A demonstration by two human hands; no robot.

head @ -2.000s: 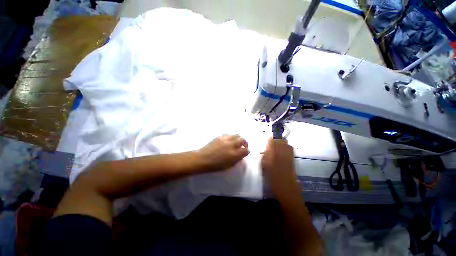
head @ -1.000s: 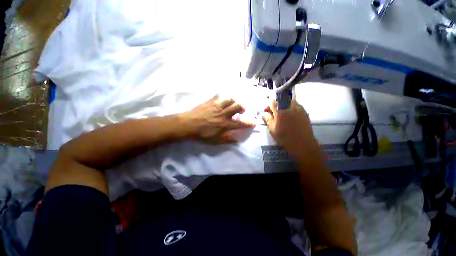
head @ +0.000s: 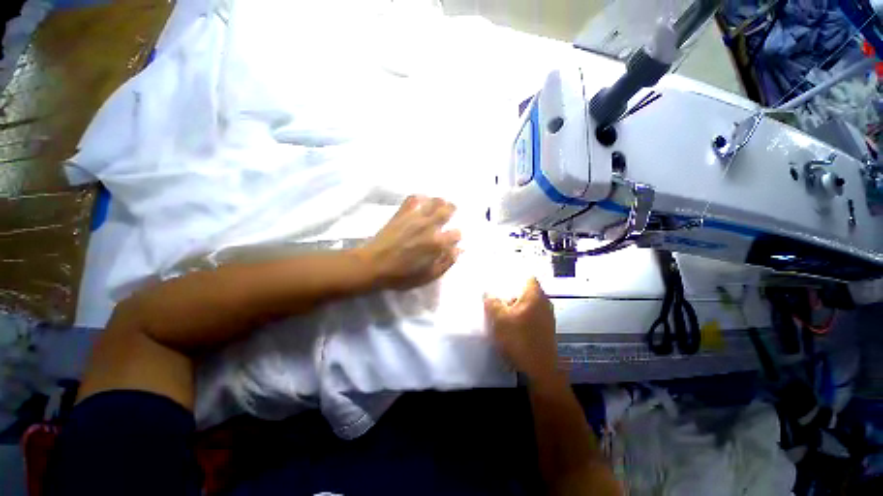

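The white garment piece (head: 281, 165) is spread left of the sewing machine (head: 678, 165), with its lower part hanging over the table's front edge. It is overexposed near the needle. My left hand (head: 416, 242) lies on the cloth with bent fingers, left of the needle area. My right hand (head: 521, 315) pinches the cloth's edge just in front of the machine head, fingertips together. The presser foot and needle area (head: 528, 237) is washed out by glare, so its contact with the cloth cannot be made out.
Black-handled scissors (head: 674, 315) lie under the machine arm, beside a yellow piece (head: 713, 336). A measuring strip (head: 620, 356) runs along the front edge. A wrapped brown board (head: 58, 145) is at left. Crumpled white cloth (head: 697, 441) lies low at right.
Since one second ago, my right hand has drawn back from the machine head toward the table's front edge. My left hand's fingers have bent more. The camera view has shifted.
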